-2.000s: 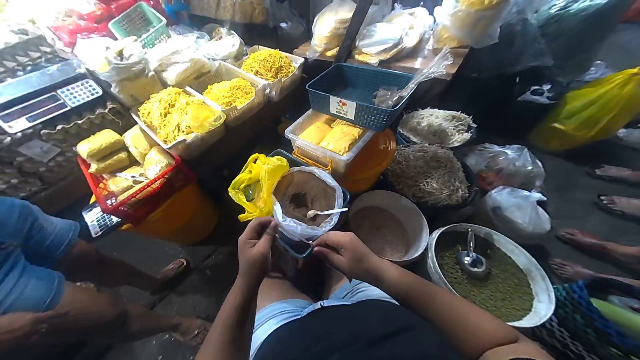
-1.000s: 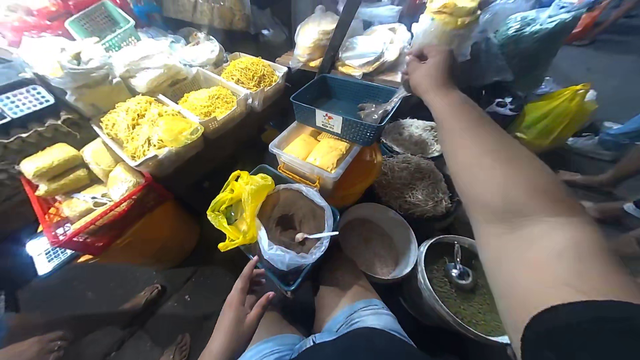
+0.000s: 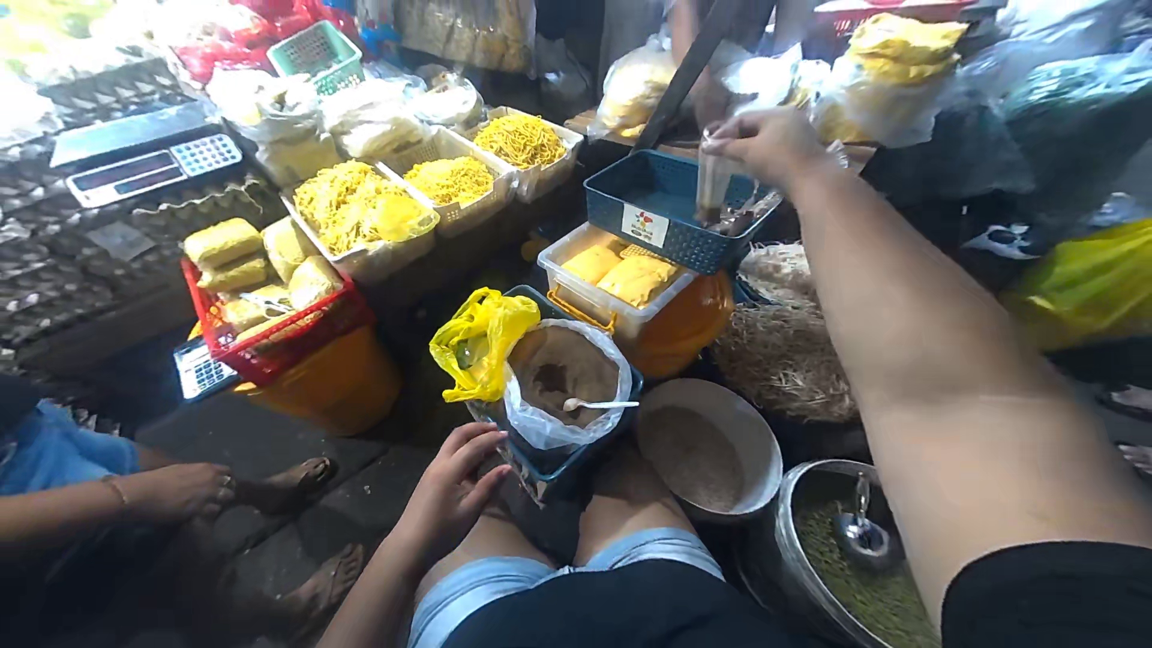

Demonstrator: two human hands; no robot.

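My right hand (image 3: 772, 148) pinches the top of a small clear plastic bag (image 3: 714, 180) with brownish contents at its bottom. The bag hangs over the right part of a blue plastic basket (image 3: 666, 193), where more small bags (image 3: 747, 214) lie. My left hand (image 3: 459, 490), fingers apart and holding nothing, is near the lower left edge of a blue bin (image 3: 560, 470) by my lap. In that bin a clear plastic bag (image 3: 551, 432) holds brown powder (image 3: 549, 360), with a white plastic spoon (image 3: 601, 405) resting on it. A yellow plastic bag (image 3: 486, 346) lies at its left rim.
Right of the powder stand a tub (image 3: 765, 472) and a pot (image 3: 787, 531) of green beans with a metal scoop (image 3: 861, 531). Yellow noodles (image 3: 355, 202) fill trays at left, behind a red basket (image 3: 346, 310). A seated person's hand (image 3: 180, 490) is at lower left; bean sprouts (image 3: 783, 360) sit at right.
My right hand has gone from beside the powder bag, out past the blue basket, and now holds a small bag above it. My left hand has let go of what it held near my lap.
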